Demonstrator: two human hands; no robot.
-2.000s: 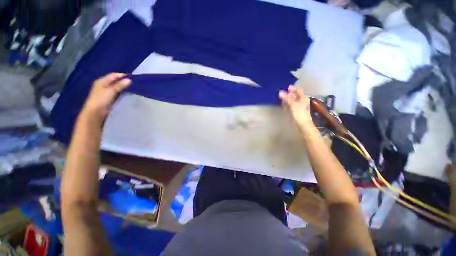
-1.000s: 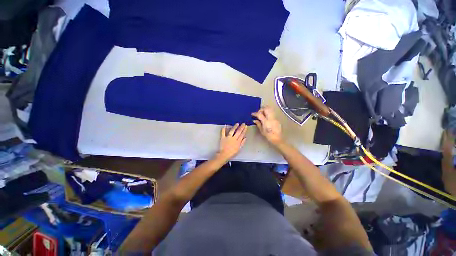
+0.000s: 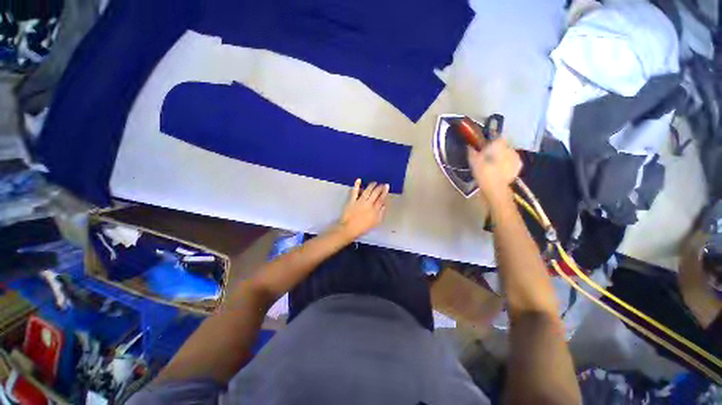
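Observation:
A single navy cut piece (image 3: 277,138) lies flat on the white table cover (image 3: 261,190), its rounded end at left and its straight end at right. My left hand (image 3: 366,207) rests with its fingertips on the piece's lower edge near the right end. The steam iron (image 3: 455,158) stands right of the piece, apart from it, its pointed front towards the back. My right hand (image 3: 496,164) is closed around the iron's brown-orange handle and hides part of it.
A wide navy stack (image 3: 340,39) lies at the back. A long navy layer (image 3: 103,103) hangs over the left edge. Yellow hoses (image 3: 590,278) run right from the iron, past a dark pad (image 3: 546,186). White and grey cloth heaps (image 3: 613,79) lie right. An open carton (image 3: 222,289) stands below.
The navy piece, held stretched between both hands earlier, now lies flat. My right hand has left its right end and taken the iron's handle. My left hand stays at its lower edge.

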